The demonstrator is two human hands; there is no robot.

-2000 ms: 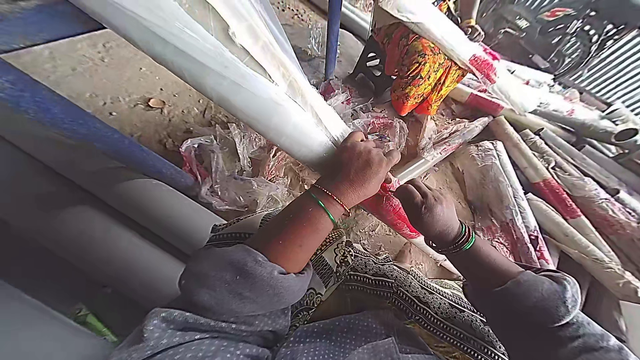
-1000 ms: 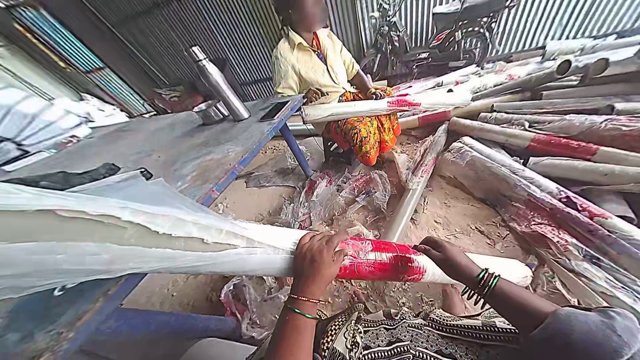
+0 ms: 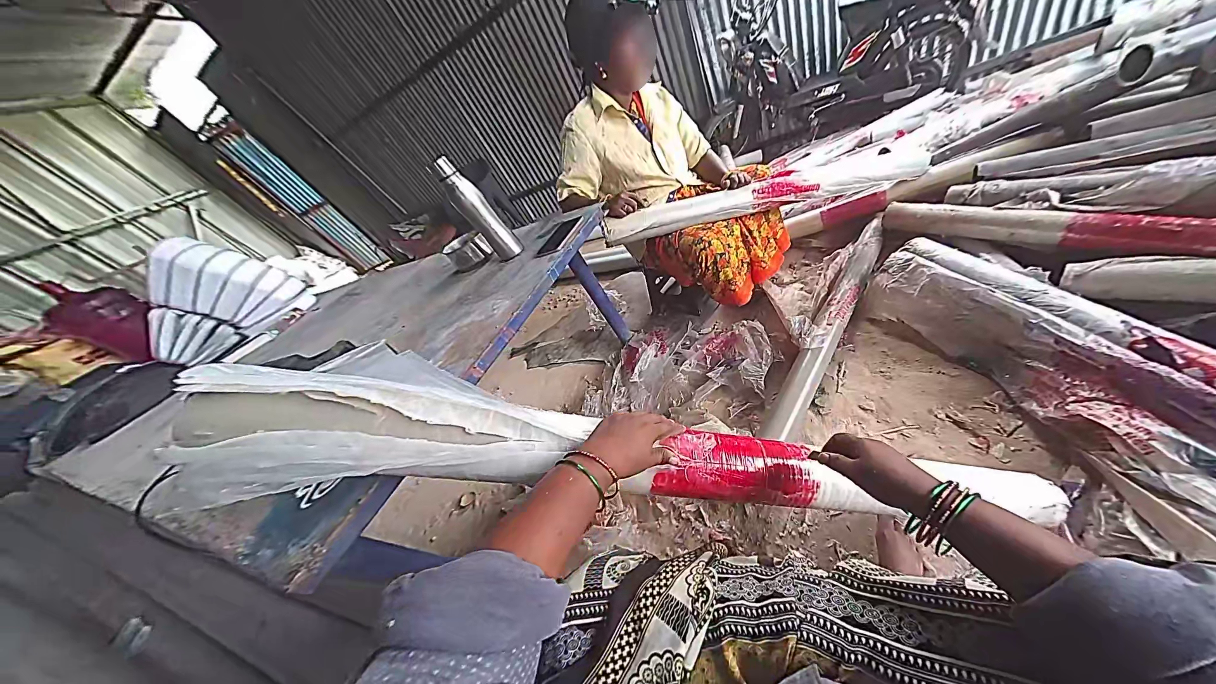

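Note:
A long pole or roll [image 3: 532, 465] wrapped in whitish plastic sheet lies across my lap. Its left part rests over the table's near corner, where the loose sheet [image 3: 361, 399] spreads apart and bares a greyish surface. A glossy red band [image 3: 741, 468] circles the wrapping between my hands. My left hand [image 3: 632, 445] lies on the roll at the band's left end, fingers bent over the top. My right hand [image 3: 874, 467] is at the band's right end, fingertips pinching at the wrapping's upper edge; whether it grips plastic there is hard to tell.
A seated co-worker [image 3: 655, 161] holds another wrapped roll [image 3: 760, 195] across the lap. A blue-edged table [image 3: 418, 294] bears a steel flask [image 3: 478, 209], a metal cup [image 3: 467, 252] and a dark flat object. Crumpled plastic [image 3: 703, 366] and several wrapped rolls [image 3: 1130, 233] lie on the ground; a motorcycle [image 3: 855, 85] stands behind.
Two seconds ago my hands were close together on the roll, which slanted away; it now lies crosswise with my hands apart at the band. The view has tilted up.

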